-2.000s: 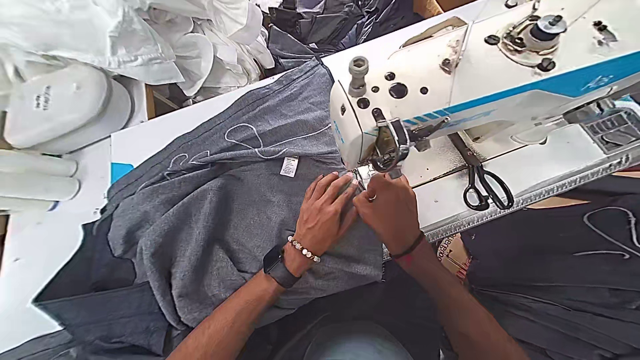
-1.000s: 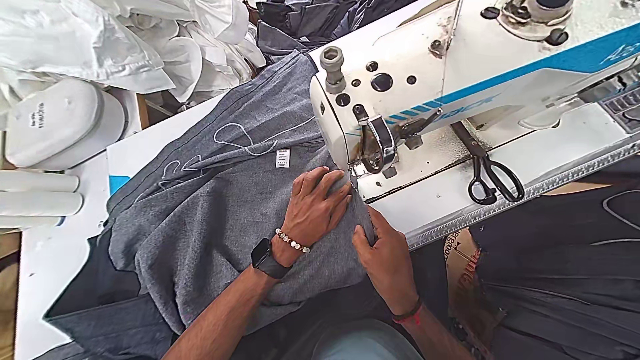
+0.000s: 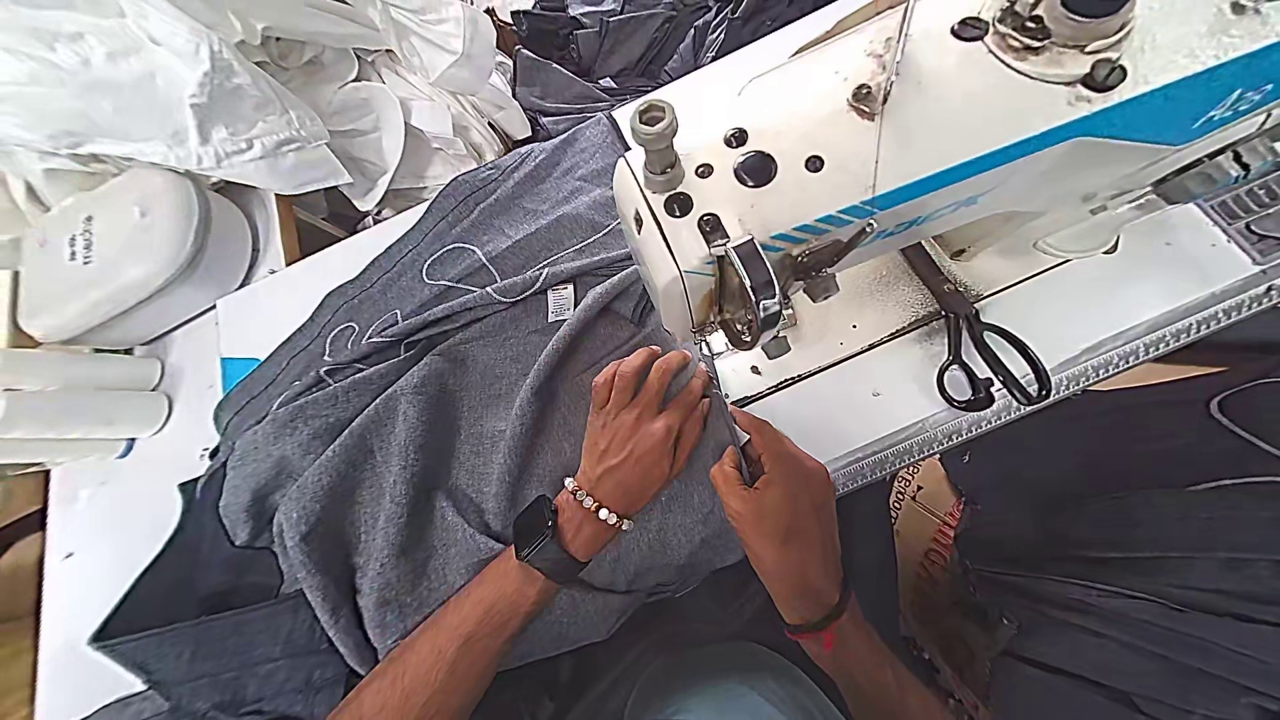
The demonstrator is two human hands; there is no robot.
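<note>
Grey fabric [image 3: 400, 480] lies spread over the sewing table, with a small white care label [image 3: 561, 302] and loose white thread [image 3: 465, 270] on it. My left hand [image 3: 640, 430], with a beaded bracelet and a dark watch, rests flat on the cloth, fingertips beside the presser foot area. My right hand [image 3: 775, 500] pinches the edge of the grey fabric between thumb and fingers, just below the needle area. The head of a white and blue industrial sewing machine [image 3: 800, 180] stands over the cloth's edge; the needle tip itself is hard to make out.
Black-handled scissors [image 3: 965, 350] lie under the machine arm, near a measuring tape strip [image 3: 1060, 385] along the table edge. White garments [image 3: 250, 90] are heaped at upper left, above stacked white pieces [image 3: 120, 250] and white rolls [image 3: 80, 412]. Dark cloth [image 3: 1130, 570] fills the lower right.
My right hand has moved from beside the presser foot down toward me and now grips the fabric edge. My left hand stays on the cloth. The view has shifted closer to the machine.
</note>
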